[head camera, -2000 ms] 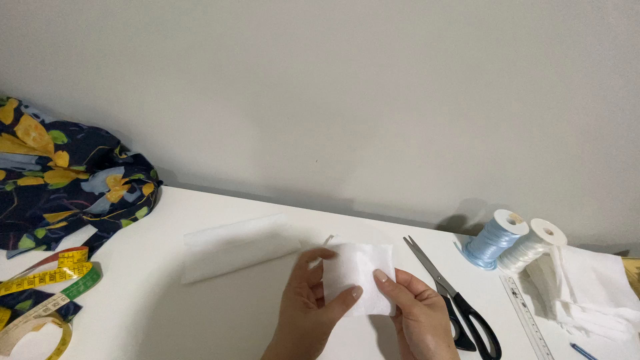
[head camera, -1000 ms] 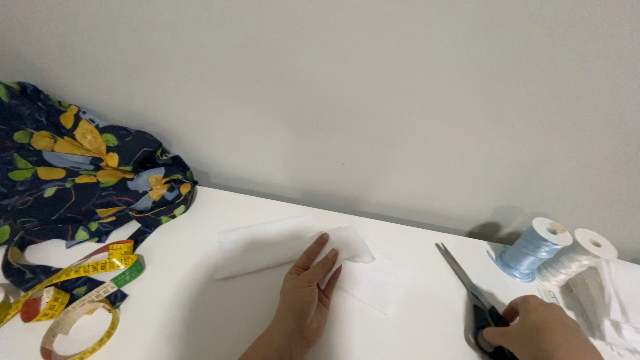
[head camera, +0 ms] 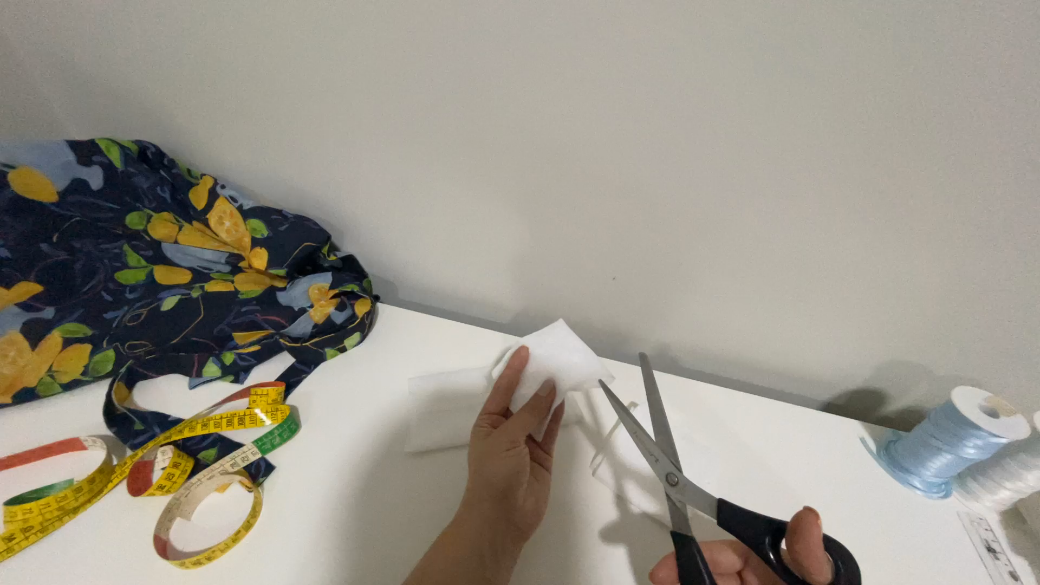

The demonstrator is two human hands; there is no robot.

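A folded piece of white fabric [head camera: 561, 357] is held up off the table between the fingers of my left hand [head camera: 512, 463]. My right hand [head camera: 747, 561] has its fingers in the black handles of a pair of scissors [head camera: 673, 479]. The scissor blades are spread apart and point up and to the left; one blade tip is close to the fabric's right corner. Behind my left hand, another white fabric piece [head camera: 443, 410] lies flat. A thin whitish strip or cord [head camera: 615, 435] shows between the fabric and the scissors.
Dark blue floral fabric [head camera: 203, 268] is heaped at the left, with a curled yellow measuring tape [head camera: 219, 422] before it. At the right stand a spool of light blue cord [head camera: 946, 447] and a white spool [head camera: 1003, 471], near a clear ruler [head camera: 987, 544]. A wall borders the white table [head camera: 455, 329].
My right hand has picked up the scissors from the table and spread their blades. The white fabric in my left hand is now lifted. The view has shifted toward the left.
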